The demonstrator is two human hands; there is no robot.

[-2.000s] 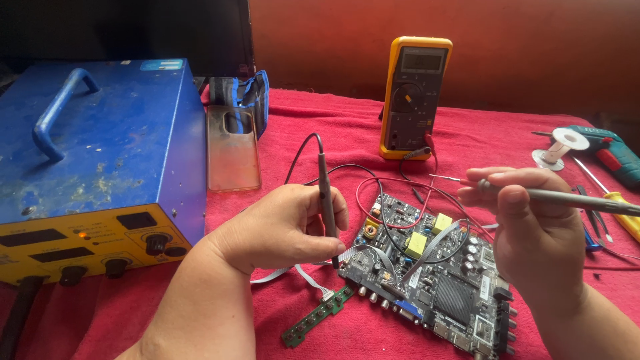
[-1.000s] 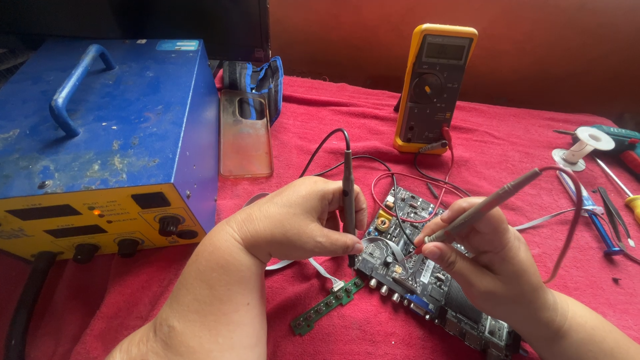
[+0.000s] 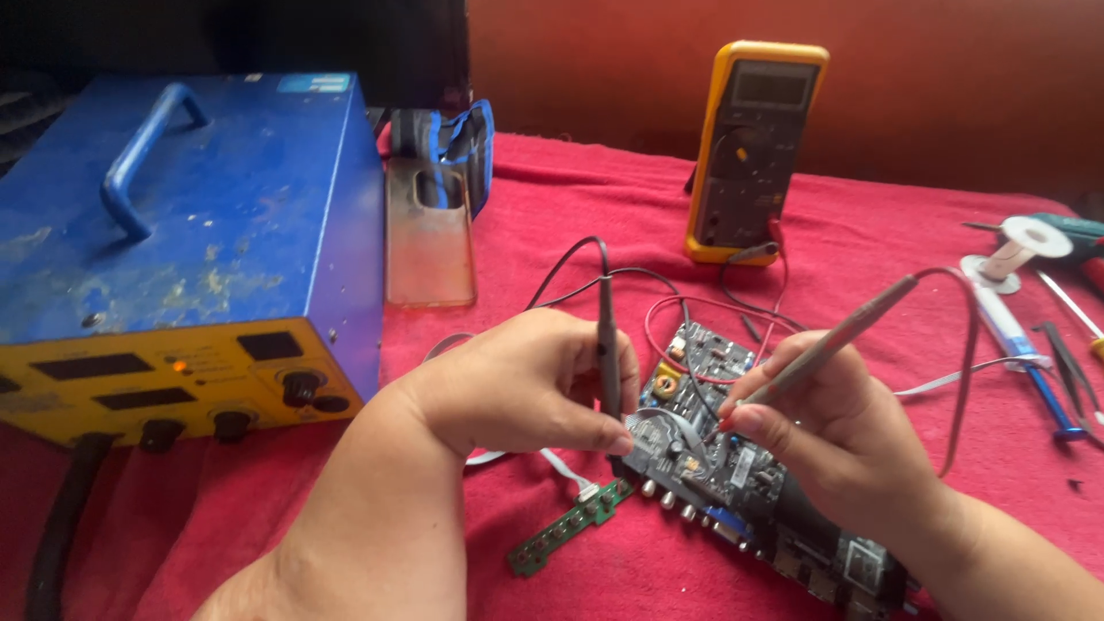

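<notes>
My left hand point(image 3: 552, 379) grips a grey test probe with a black lead point(image 3: 607, 345), held upright with its lower end at the near left edge of a black circuit board point(image 3: 742, 466). A second grey probe with a red lead point(image 3: 837, 336) is in my right hand point(image 3: 828, 423), slanting down to the left over the middle of the board. Whether its tip touches the board cannot be told. Behind the board a yellow-cased multimeter point(image 3: 755, 155) stands upright, with leads plugged in low down. A small green button board point(image 3: 569, 528) lies at the near left, joined to a white ribbon cable.
A blue and yellow bench station point(image 3: 198, 216) with knobs fills the left. Beside it lie a clear phone case point(image 3: 429, 250) and a black and blue strap point(image 3: 470, 142). At right are a solder spool point(image 3: 1013, 250), a syringe point(image 3: 1005, 323), tweezers point(image 3: 1069, 366) and a screwdriver point(image 3: 1069, 302).
My right hand has turned its probe over and brought it down over the board; two seconds ago its tip pointed left, above the board. My left hand keeps its probe at the board's edge.
</notes>
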